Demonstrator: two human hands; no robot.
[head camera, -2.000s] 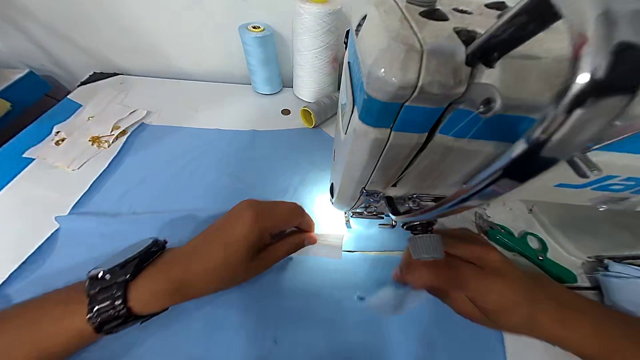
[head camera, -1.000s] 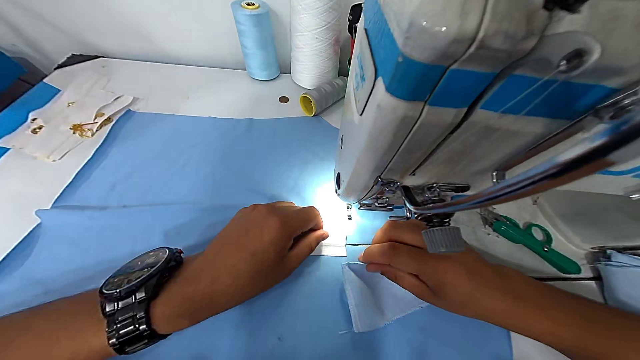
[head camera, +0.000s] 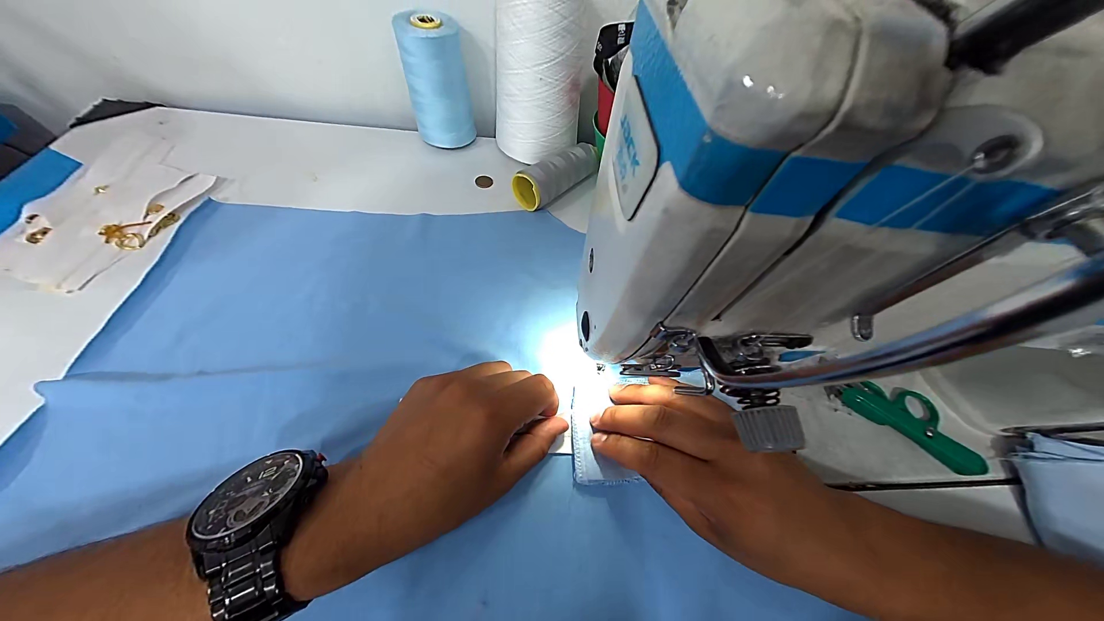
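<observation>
A large light blue fabric sheet (head camera: 345, 285) lies spread under the head of a Jack sewing machine (head camera: 724, 172), whose lamp lights the needle area. My left hand (head camera: 483, 431), with a black watch on its wrist, pinches a small white strip (head camera: 562, 442) at the left of the presser foot. Flat under the fingertips of my right hand (head camera: 681, 448) lies a small light blue fabric piece (head camera: 595, 470) with a stitched edge, on top of the sheet. The needle tip is lost in glare.
Green-handled thread snips (head camera: 923, 427) lie right of the machine head. Behind the fabric stand a blue thread cone (head camera: 435, 82) and a white one (head camera: 539, 78), with a grey spool (head camera: 556, 177) on its side and a coin-like disc (head camera: 484, 182). Stained white cloth (head camera: 86, 224) lies left; folded blue fabric (head camera: 1065, 492) lies right.
The small fabric piece, angled below my right hand a second ago, now lies straight beside the white strip. My right hand's fingers have come down flat on it. My left hand remains near the foot.
</observation>
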